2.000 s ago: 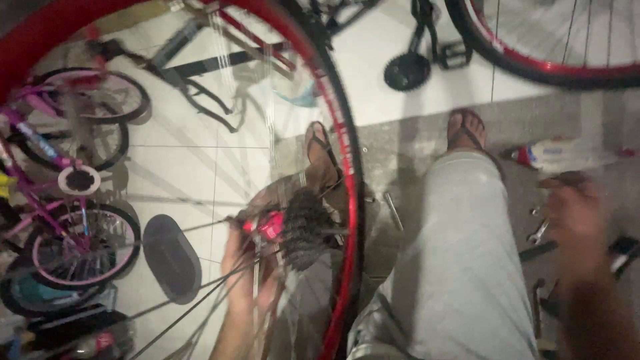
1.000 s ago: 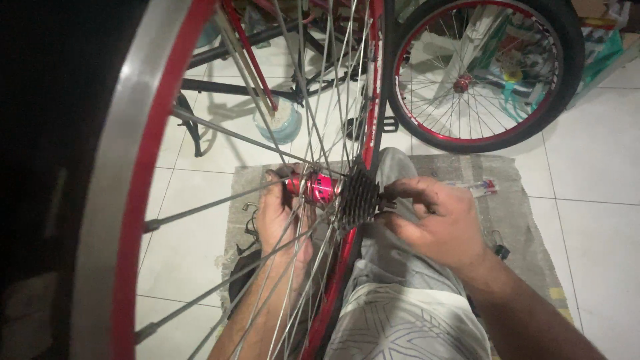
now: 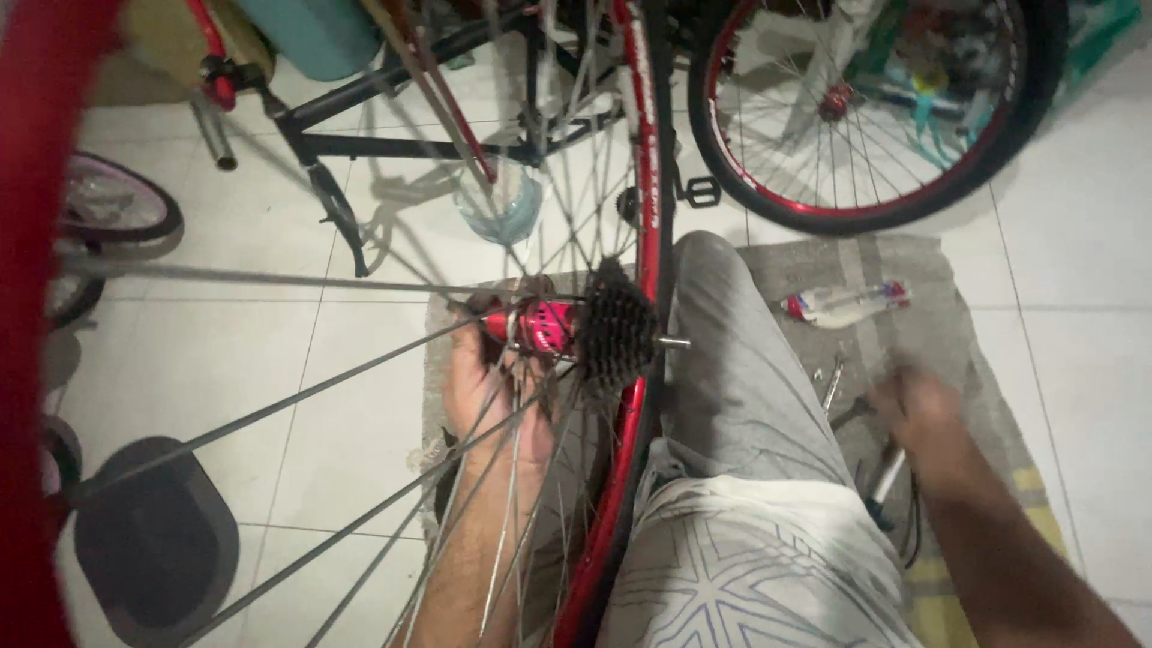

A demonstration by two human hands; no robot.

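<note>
A bicycle wheel with a red rim (image 3: 641,180) stands upright close before me, its near side very large at the left edge. My left hand (image 3: 499,396) is at the left end of its pink-red hub (image 3: 544,326), seen through the spokes, with fingertips partly hidden; it seems to hold the hub end. The black cassette (image 3: 616,333) sits at the hub's right, and a silver axle end (image 3: 673,342) sticks out of it. My right hand (image 3: 913,405), blurred, is over the mat at the right, by a dark tool handle; whether it grips anything is unclear.
A grey mat (image 3: 954,360) bears a white bottle (image 3: 846,304) with red ends, a wrench (image 3: 833,382) and other tools. Beyond are a black bicycle frame (image 3: 387,147), a second red-rimmed wheel (image 3: 720,162) and a clear plastic tub (image 3: 499,202). A dark oval stool top (image 3: 157,540) is at the lower left.
My right hand has left the cassette and moved right, over the tools on the mat. My left hand has stayed at the hub's left end.
</note>
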